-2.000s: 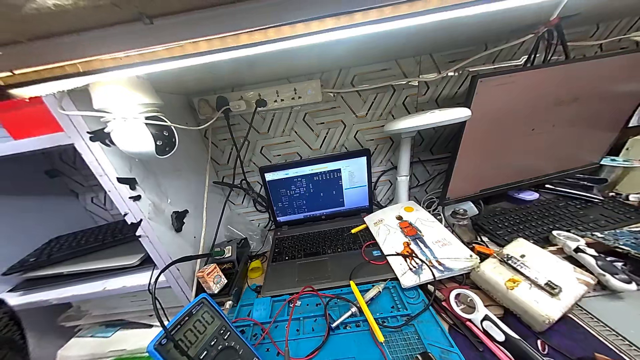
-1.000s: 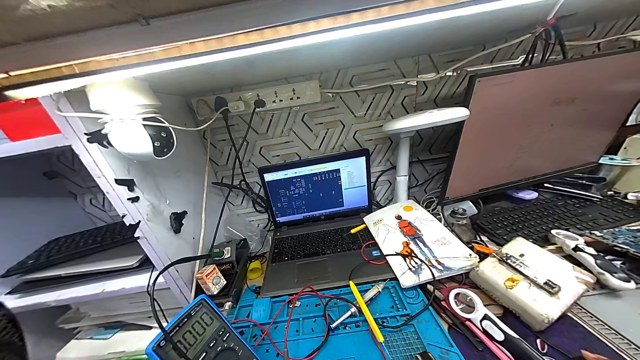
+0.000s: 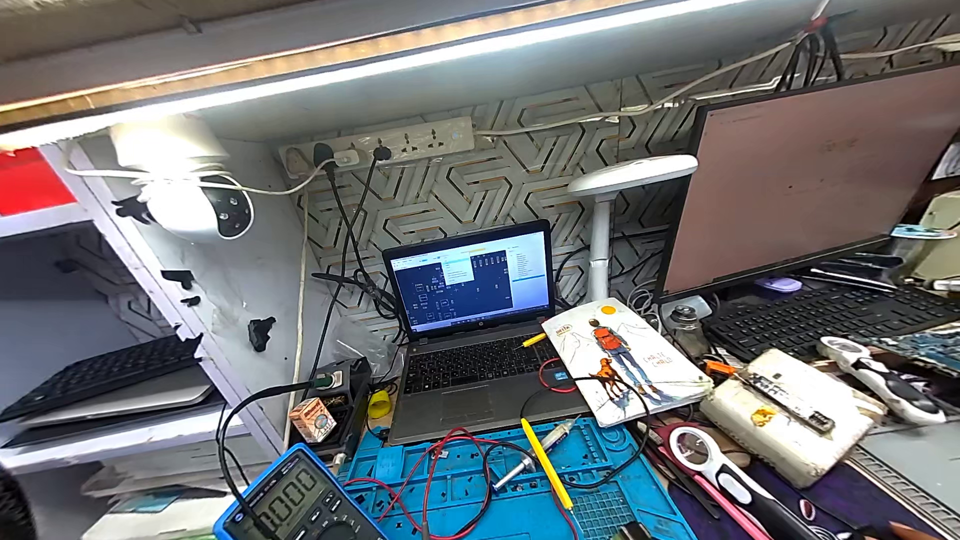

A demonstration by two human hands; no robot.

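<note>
My left hand is out of view. A small sliver at the bottom right edge may be a fingertip of my right hand (image 3: 909, 531); what it touches is hidden. On the blue silicone work mat (image 3: 600, 511) lie a yellow probe or pen (image 3: 546, 463), a syringe-like tool (image 3: 534, 454) and tangled red and black leads (image 3: 426, 487). A blue digital multimeter (image 3: 296, 499) stands tilted at the lower left, its display lit. Behind the mat, an open laptop (image 3: 472, 289) shows a circuit-board layout with a small menu. An illustrated notebook (image 3: 626, 360) rests partly over its right corner.
A large monitor (image 3: 810, 180) and black keyboard (image 3: 832, 315) occupy the right. Nearer are a stained white box (image 3: 791, 412) and a magnifier with a black-and-white handle (image 3: 739, 480). A white lamp (image 3: 600, 232) stands behind the notebook. A black tray (image 3: 341, 412) holds small items beside the laptop.
On the laptop screen a light menu has opened over the board layout, which now looks enlarged. The multimeter, leads and notebook have stayed in place.
</note>
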